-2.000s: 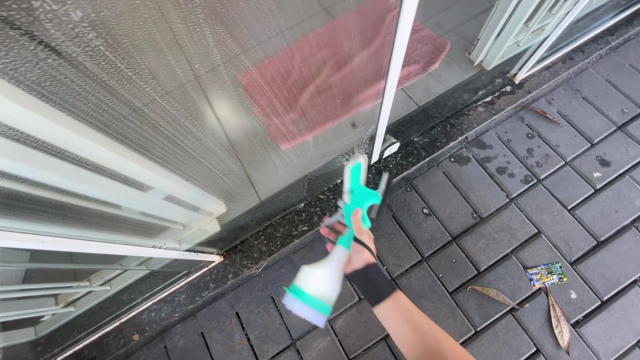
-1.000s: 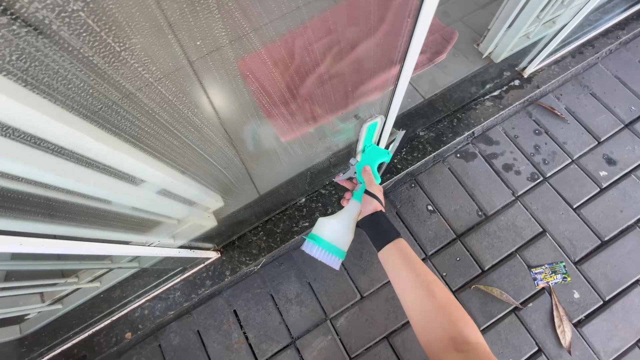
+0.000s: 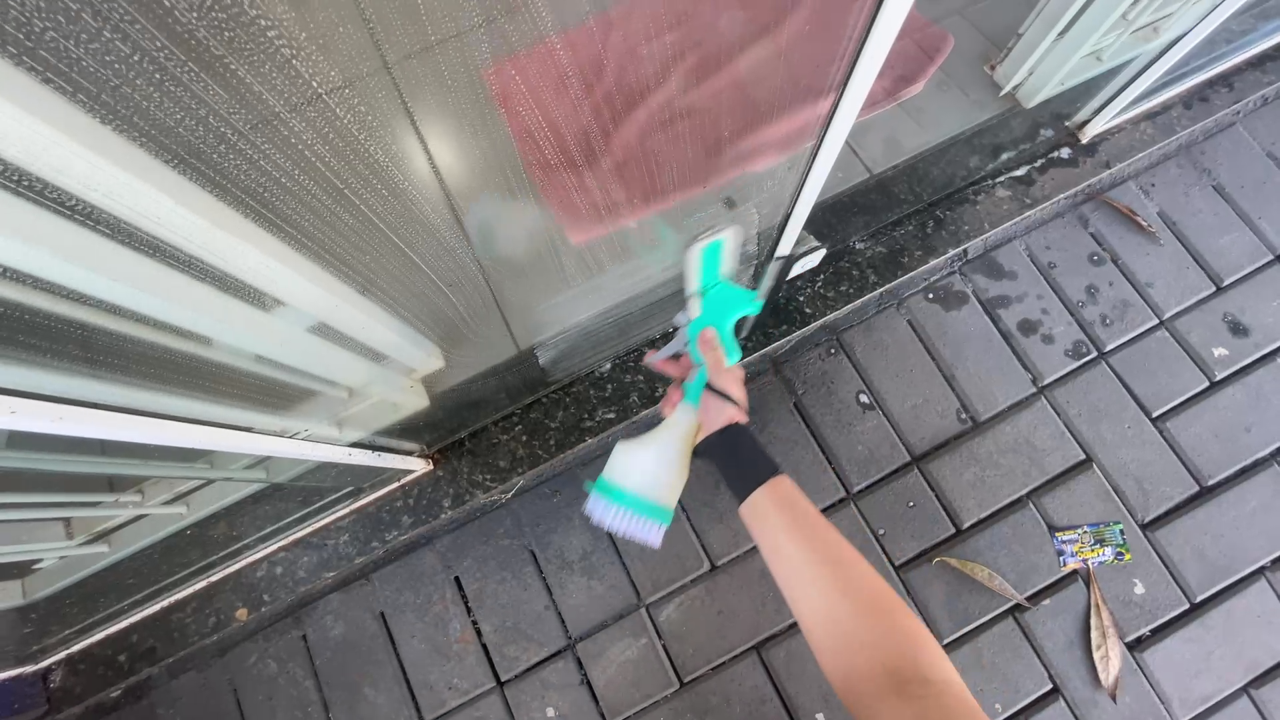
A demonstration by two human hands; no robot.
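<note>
My right hand, with a black band at the wrist, grips a green and white window-cleaning tool by its neck. Its head, partly blurred, is up by the lower right part of a wet glass pane; whether it touches the glass I cannot tell. The brush end, with pale bristles, points down toward the paving. Drops and streaks cover much of the pane, and a smeared wet patch shows low on it. Behind the glass a pink cloth lies on the tiled floor. My left hand is not in view.
A white metal frame edge bounds the pane, above a dark speckled stone sill. White bars show at left. Dark paving bricks hold dry leaves, a printed card and wet spots.
My right hand still holds the tool. Since one second ago, the tool's head has moved left, away from the white frame edge.
</note>
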